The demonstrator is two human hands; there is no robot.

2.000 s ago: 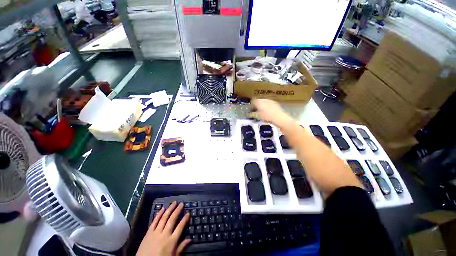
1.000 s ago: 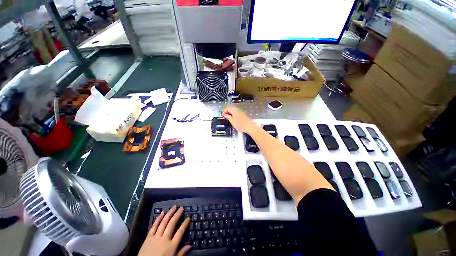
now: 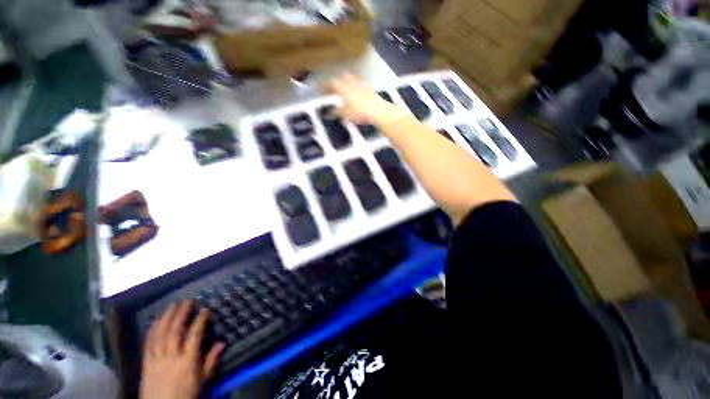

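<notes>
The picture is blurred. My left hand (image 3: 175, 351) rests on the black keyboard (image 3: 253, 304), its fingers apart and nothing in it. My right hand (image 3: 354, 100) is over the back edge of the white pocketed tray (image 3: 335, 239), near the upper row of black units (image 3: 271, 146); whether it holds a unit is too blurred to tell. The small dark fixture (image 3: 214, 144) stands left of the tray on the white board; whether a unit sits in it is unclear. A small dark piece (image 3: 300, 75) lies behind the tray.
Orange-and-black frames lie on the board (image 3: 127, 222) and on the green mat (image 3: 64, 222). A dark grille (image 3: 163, 70) and an open brown carton (image 3: 292, 48) stand behind the fixture. Large cartons (image 3: 494, 47) stand beyond the tray, with an open box (image 3: 599, 241) at right.
The view has swung right and down and tilted. My right hand has left the fixture and reached over the tray's back edge. My left hand stays on the keyboard.
</notes>
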